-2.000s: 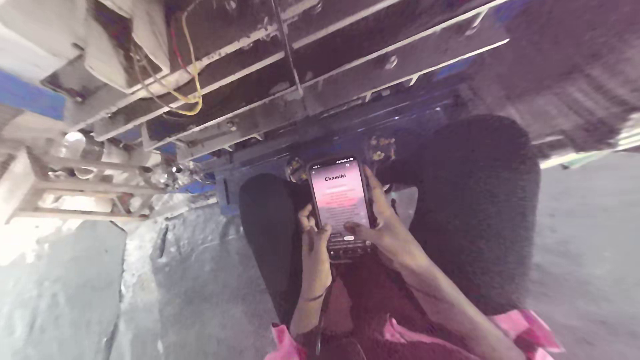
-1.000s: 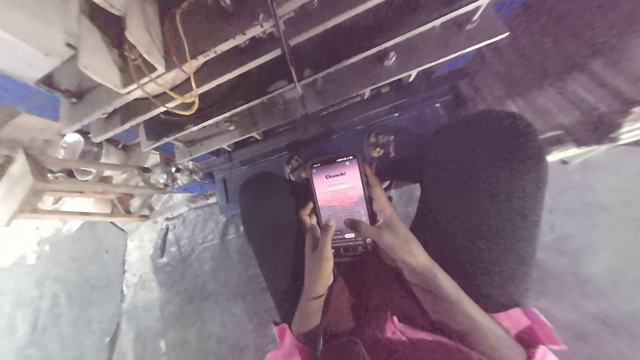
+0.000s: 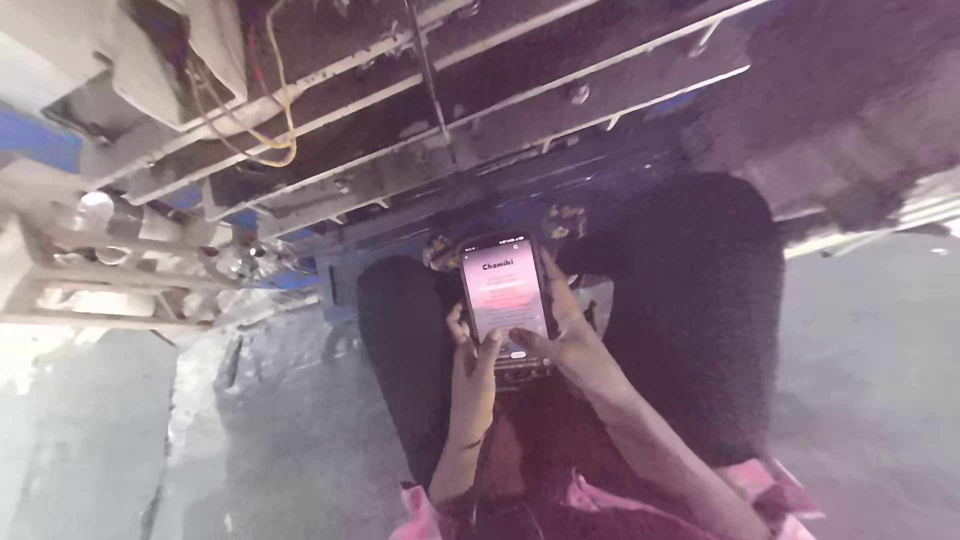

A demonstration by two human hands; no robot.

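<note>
A smartphone [image 3: 504, 292] with a lit pink and grey screen that bears writing is held upright between my two hands, above my lap. My left hand [image 3: 474, 375] grips its lower left side, the thumb over the bottom of the screen. Along the right edge lie the fingers of my right hand [image 3: 574, 341], and that thumb also rests over the lower screen. The backs of the phone and some fingertips are hidden. My dark-clothed knees stand on both sides of it.
In front runs a dark machine frame with long metal rails [image 3: 525, 90]. Yellow and red wires [image 3: 289, 135] hang at its upper left. A pale slatted frame [image 3: 112, 319] with round metal parts is at the left. Grey floor [image 3: 300, 435] shows on both sides of my legs.
</note>
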